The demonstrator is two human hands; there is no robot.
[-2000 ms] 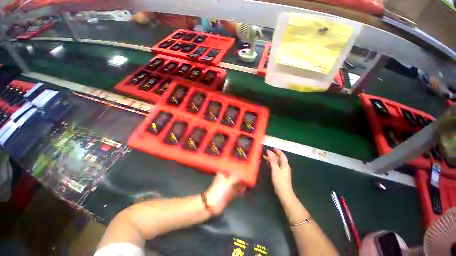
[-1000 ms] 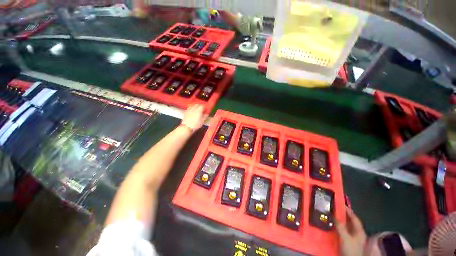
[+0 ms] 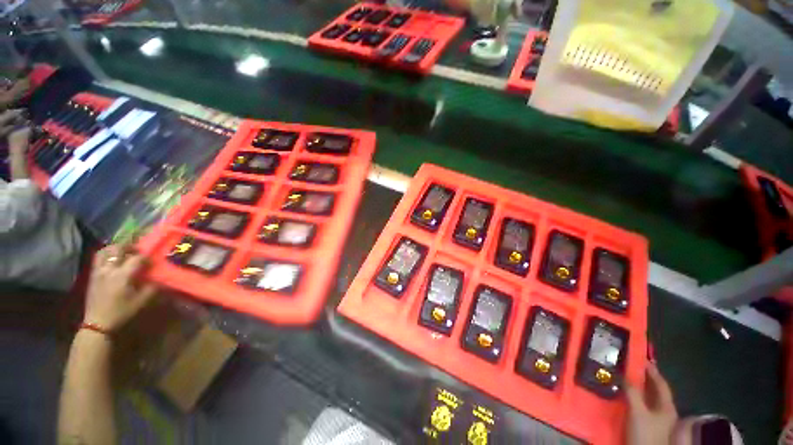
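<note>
My left hand (image 3: 118, 285) grips the lower left corner of a red tray (image 3: 300, 312) on the left, which is turned and slightly blurred. My right hand (image 3: 652, 407) is at the lower right corner of a second red tray (image 3: 352, 308) on the bench, partly hidden by its edge; I cannot tell if it grips it. Each tray has ten pockets in two rows of five, each with a black flip phone (image 3: 543, 345) lying back up with a gold round mark. Loose black battery packs (image 3: 442, 417) with gold emblems lie at the front bench edge.
More red trays stand beyond the green belt (image 3: 287, 83) and at the right edge. A hanging plastic bin (image 3: 622, 65) with a yellow sheet is above the belt. Another person's sleeve (image 3: 30, 230) is at the left, near stacked items. A pale post crosses at right.
The left tray has come off the belt toward me and turned, with my left hand now on its near left corner. The view has shifted. My right hand stays by the right tray.
</note>
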